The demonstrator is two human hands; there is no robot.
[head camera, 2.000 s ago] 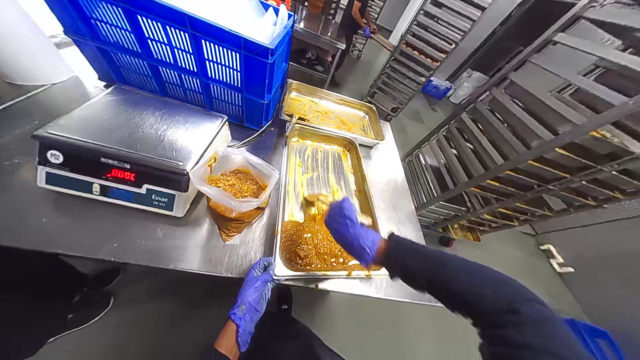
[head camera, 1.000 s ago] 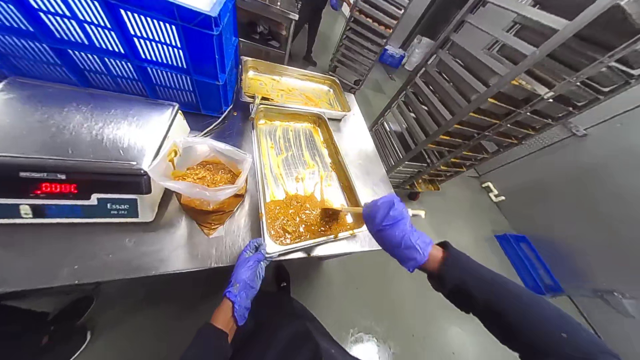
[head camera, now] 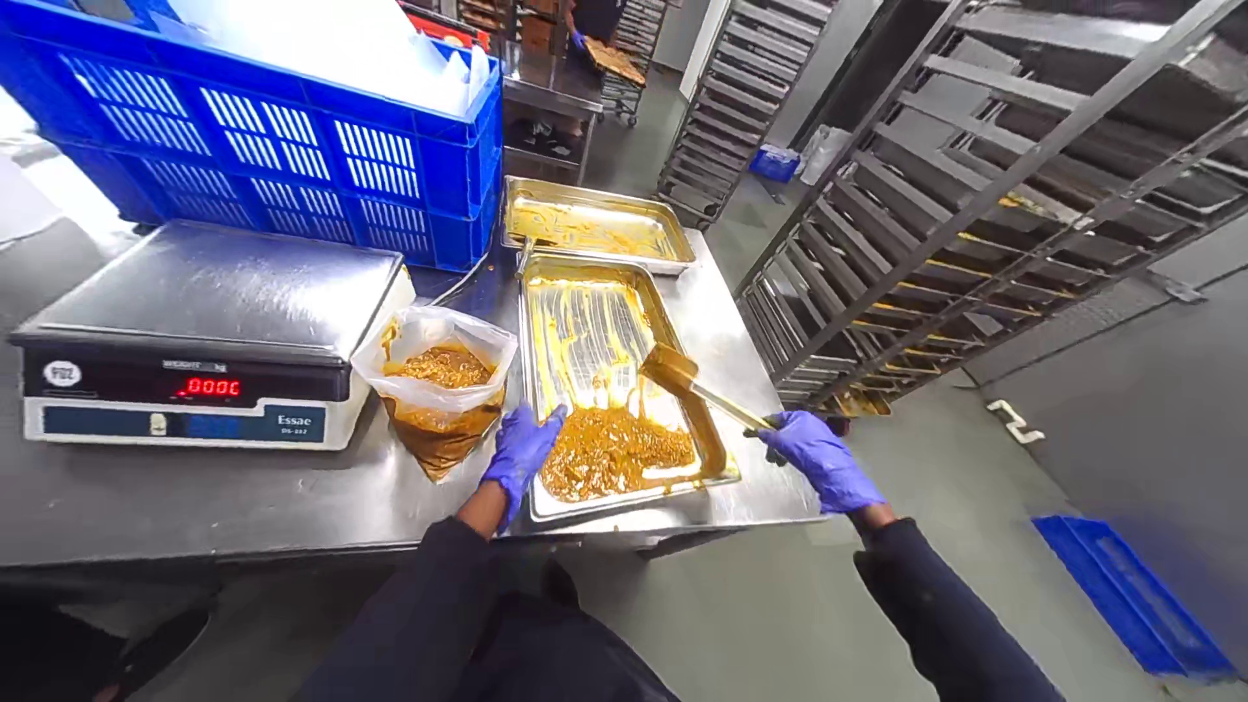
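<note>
My right hand (head camera: 819, 458), in a purple glove, grips the handle of a spatula (head camera: 669, 369) whose coated blade is over the right side of a steel tray (head camera: 673, 322). My left hand (head camera: 525, 450), gloved too, rests at the tray's left rim near the front corner; whether its fingers grip the rim I cannot tell. Brown-orange chunky paste (head camera: 614, 453) is heaped in the tray's near end, with smeared streaks behind it. Left of my left hand stands an open clear plastic bag (head camera: 439, 380) part filled with similar paste.
A weighing scale (head camera: 205, 302) and a blue crate (head camera: 322, 166) stand at the left. Behind the tray lies a second smeared steel tray (head camera: 600, 219). Tall metal racks (head camera: 936, 214) stand beyond the steel table (head camera: 244, 507) on the right. A person (head camera: 597, 18) holds a board at the back.
My right hand has lifted the spatula's blade off the paste toward the tray's right side. My left hand has moved from the near corner up along the left rim.
</note>
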